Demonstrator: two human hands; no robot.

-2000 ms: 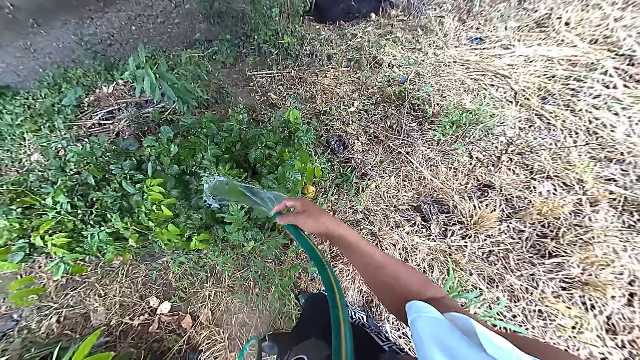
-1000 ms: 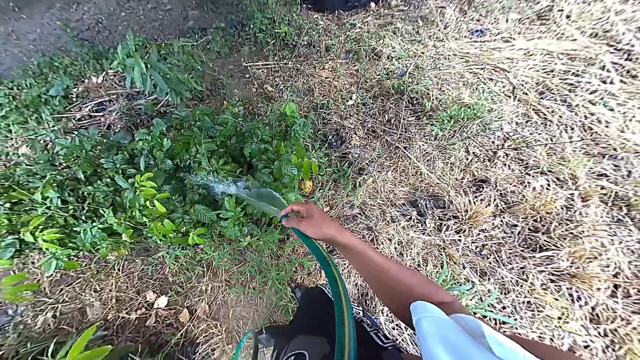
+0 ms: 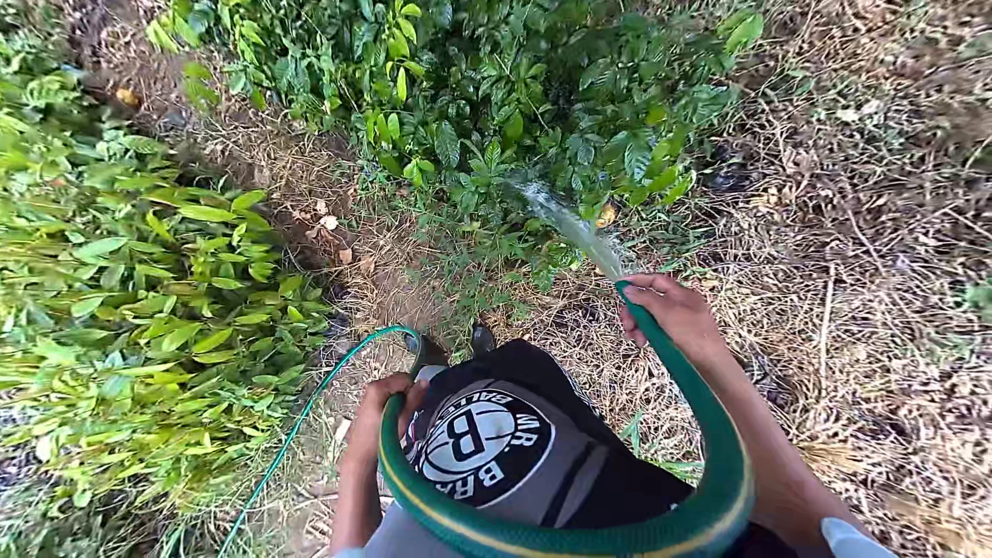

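A green garden hose with a yellow stripe (image 3: 717, 434) loops in front of my body. My right hand (image 3: 670, 314) is closed around it near its open end, thumb close to the mouth. Water (image 3: 570, 225) sprays from that end up and left onto leafy green plants (image 3: 496, 147). Lower left of centre, my left hand (image 3: 391, 399) grips another stretch of the hose beside my dark shorts. From there a thinner-looking green length (image 3: 287, 449) runs down to the lower left over the ground.
Dense bright-green foliage (image 3: 155, 310) fills the left side. Dry straw and grass (image 3: 860, 341) cover the ground at right. A strip of bare soil with dead leaves (image 3: 329, 223) runs between the plants. A yellowish round thing (image 3: 607, 215) lies by the spray. My dark shoes (image 3: 482, 339) show below the plants.
The view has swung down and to the left. My left hand, not seen before, is now in sight holding the hose. Water comes from the hose end throughout.
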